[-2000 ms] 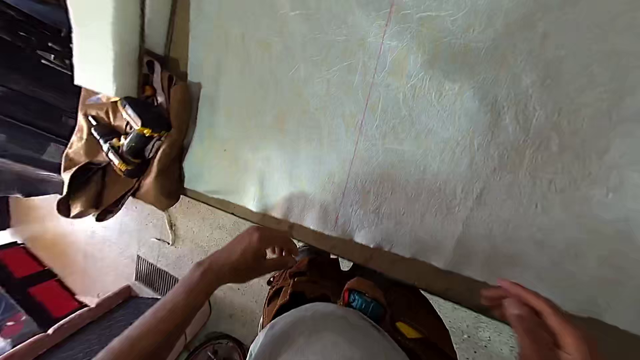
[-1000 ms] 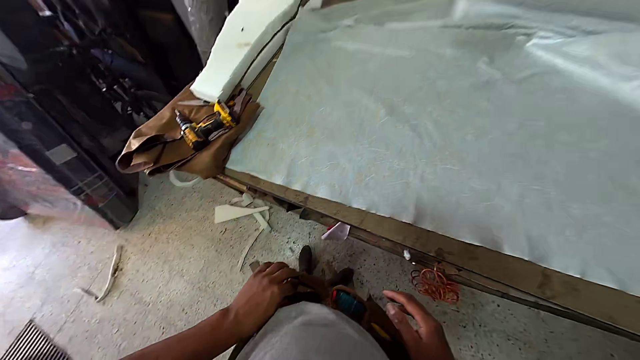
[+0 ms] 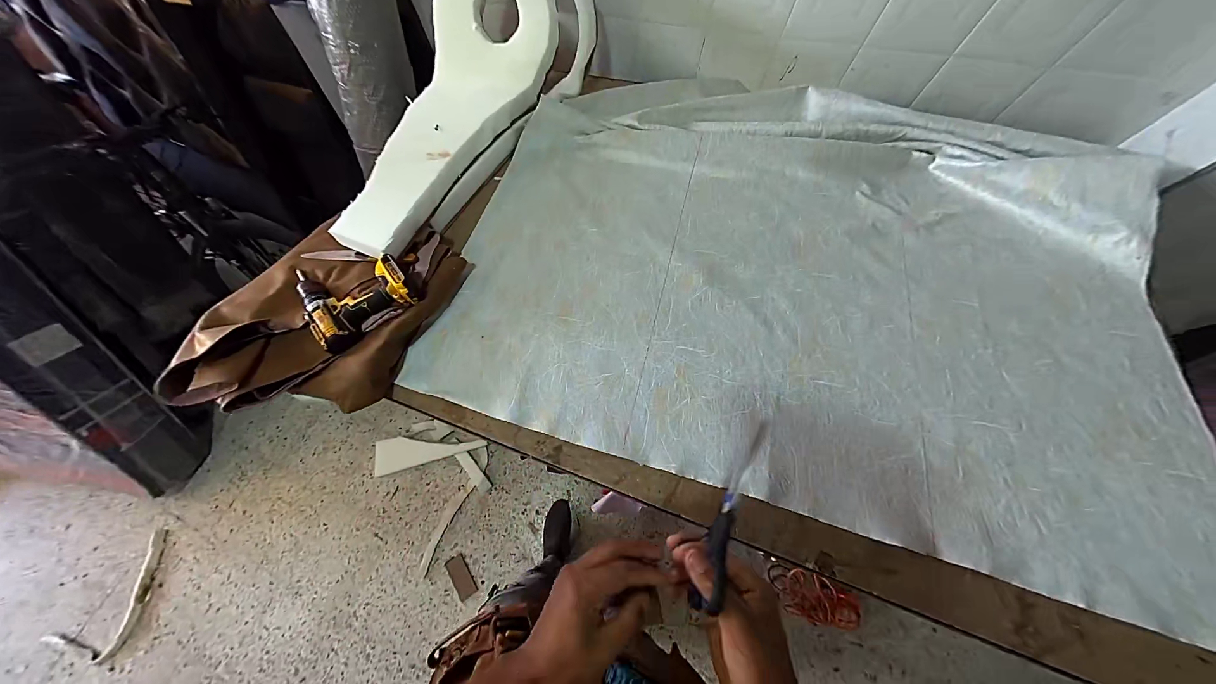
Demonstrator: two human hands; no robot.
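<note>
A pair of scissors with dark handles [image 3: 719, 556] points up and away in my right hand [image 3: 746, 608]; its blades are blurred. My left hand [image 3: 598, 608] meets the fingertips of the right one, its fingers bent; whether something small lies between them cannot be told. Beyond both hands a pale grey-green sheet of fabric [image 3: 788, 313], marked with thin straight lines, is spread over a wooden table [image 3: 665, 484] and bunched at its far edge. On brown folded material [image 3: 256, 332] at the table's left corner lies a yellow and black cordless drill [image 3: 351, 304].
Thick white foam pieces [image 3: 446, 123] lie at the far left of the table, against a tiled wall [image 3: 855, 47]. Foam offcuts [image 3: 418, 454] and a coiled orange cord [image 3: 817, 597] are on the speckled floor [image 3: 285, 532]. A dark, plastic-wrapped object [image 3: 76, 351] stands at left.
My hands were apart with no scissors visible in them; now they are together and the right holds scissors. The view has tilted up to show the table's far side and the wall.
</note>
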